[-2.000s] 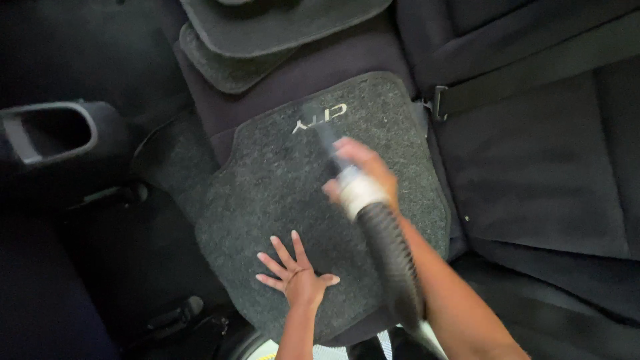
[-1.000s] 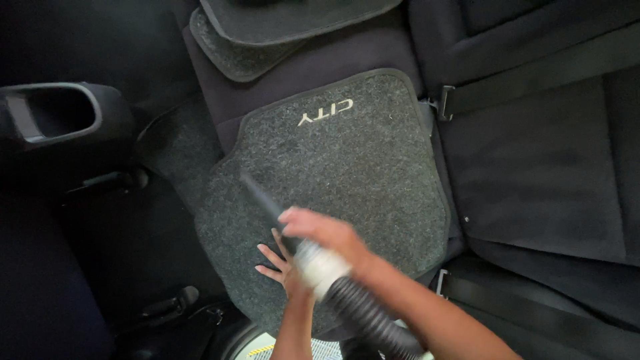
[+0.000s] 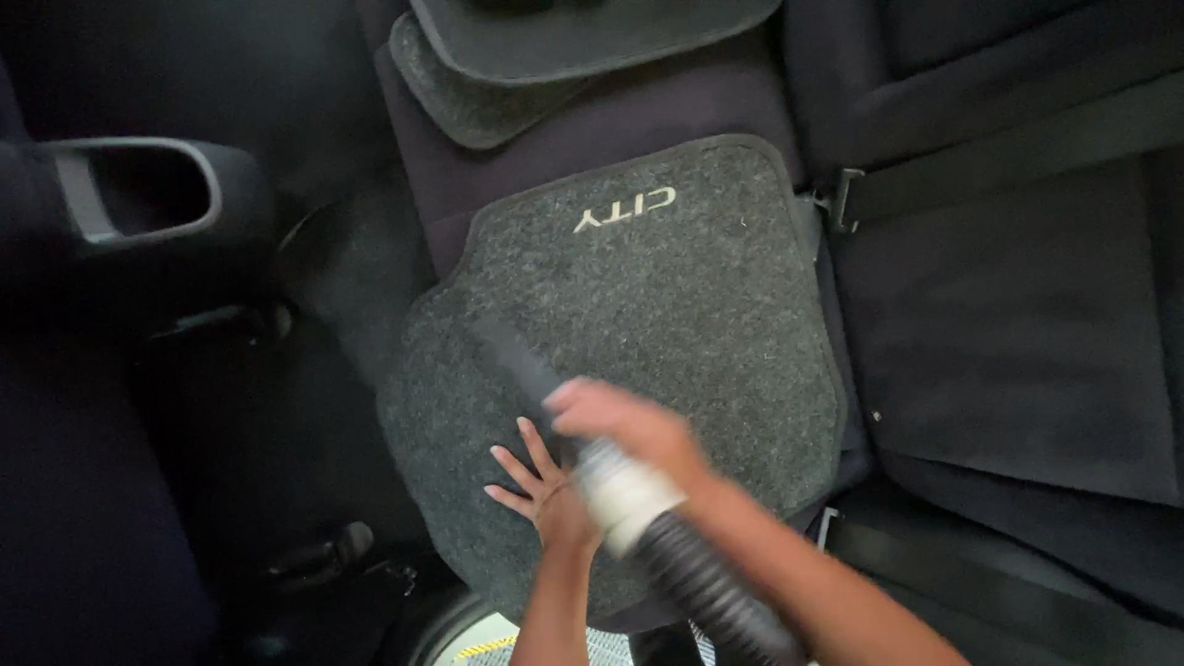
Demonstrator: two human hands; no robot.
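A dark grey carpet car mat (image 3: 666,314) with pale lettering lies on the rear seat. My right hand (image 3: 634,430) grips a vacuum cleaner's hose end, blurred by motion, with its dark narrow nozzle (image 3: 518,356) over the mat's left part. A pale cuff (image 3: 624,495) joins the nozzle to a black ribbed hose (image 3: 712,583) that runs down to the lower right. My left hand (image 3: 541,481) is pressed flat on the mat with spread fingers, just left of the cuff, which partly hides it. Whether the nozzle tip touches the mat is unclear.
More mats (image 3: 592,46) are stacked on the seat cushion at the top. Seat belt buckles or tongues (image 3: 846,199) show beside the seat back (image 3: 999,333) on the right. At the left are a console with a grey-rimmed opening (image 3: 208,190) and the dark footwell. A door sill edge curves at the bottom.
The nozzle has moved from near the lettering to the mat's left part, swinging with my right hand. My left hand stays spread on the mat.
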